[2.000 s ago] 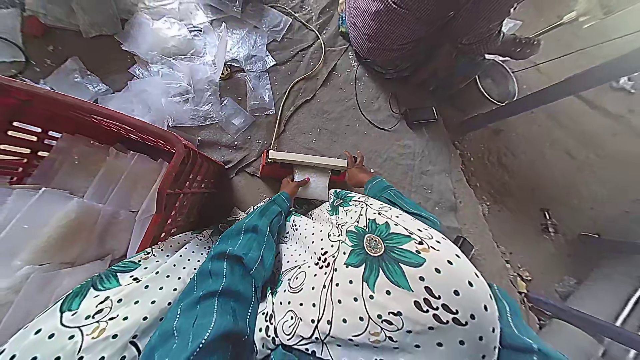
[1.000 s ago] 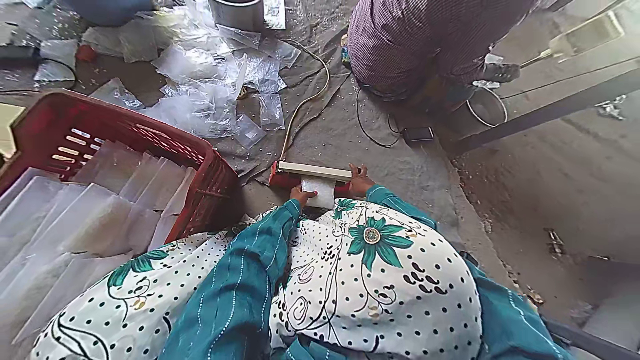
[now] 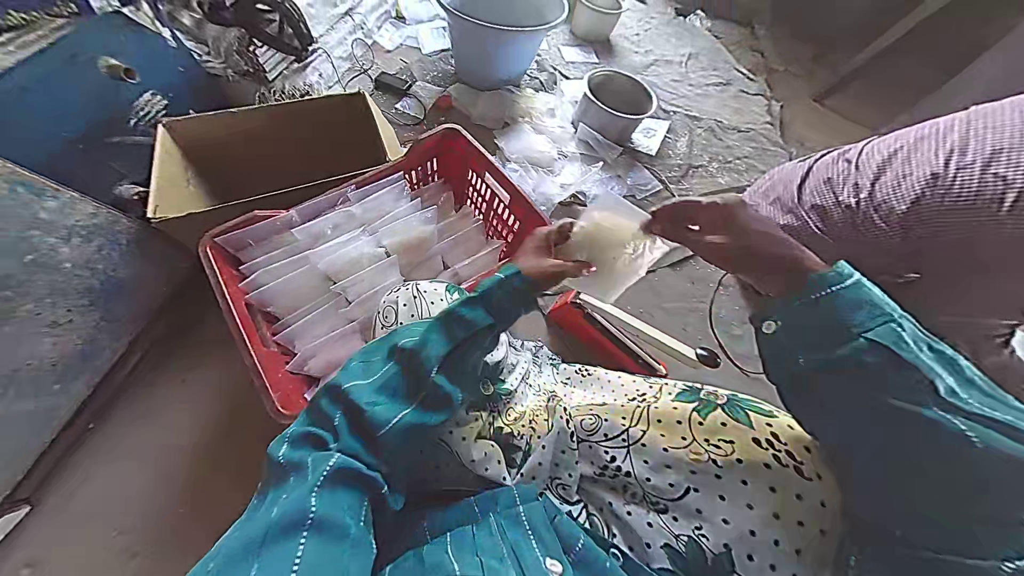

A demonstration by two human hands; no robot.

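Note:
My right hand [image 3: 708,234] pinches the upper right edge of a clear plastic bag with pale contents [image 3: 610,240]. At the bag's left side is my left hand [image 3: 550,258], thumb and fingers apart; whether it touches the bag is hard to tell. Below the bag lies a red impulse sealer [image 3: 596,336] with a long pale arm and a dark knob at its end. To the left, a red plastic basket [image 3: 276,396] holds rows of filled clear bags [image 3: 352,256].
A cardboard box [image 3: 264,144] stands behind the basket. Loose plastic bags [image 3: 536,152], a metal pot [image 3: 616,104] and a grey-blue tub [image 3: 502,40] are on the floor sheet. Another person's checked garment [image 3: 904,176] is close on the right. A black cable runs beside the sealer.
Both hands have left the sealer, where they held a small bag at its bar. A bag is now held up above the sealer. The view has swung left.

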